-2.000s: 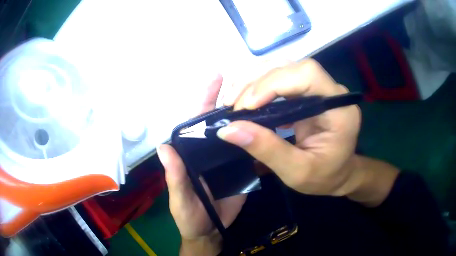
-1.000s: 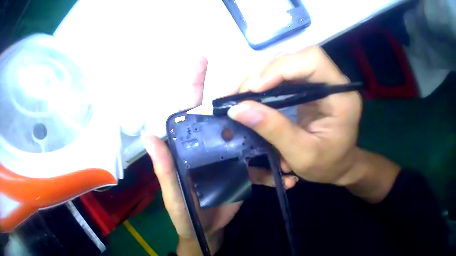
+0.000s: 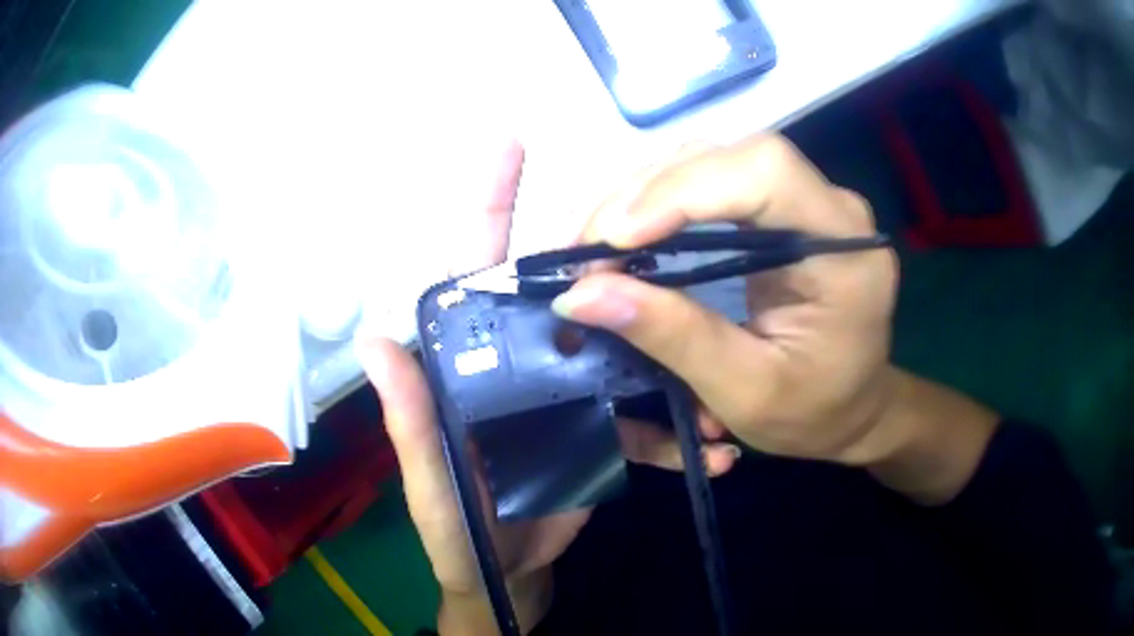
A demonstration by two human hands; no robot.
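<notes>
My left hand (image 3: 429,478) holds a black phone middle frame (image 3: 529,360) from below and at its left side, with one finger raised past the top edge. A glossy dark film patch (image 3: 557,457) partly fills the frame's window. My right hand (image 3: 759,323) holds black tweezers (image 3: 696,255) between thumb and fingers. Their pale tips are at the frame's upper left corner, by small bright contacts. Whether the tips touch it or hold a part cannot be told. The frame's lower end is cut off by the picture's edge.
Another middle frame (image 3: 682,93) lies on the glaring white bench (image 3: 373,137). An orange-and-white dispenser with a clear disc (image 3: 118,261) stands at the left. Red stools (image 3: 964,162) stand at the right and below the bench (image 3: 292,509). A yellow line marks the green floor.
The held frame has tilted so its solid plate shows brightly, where it was dark two seconds ago. Since one second ago, the tweezer tips have come down to the upper left corner.
</notes>
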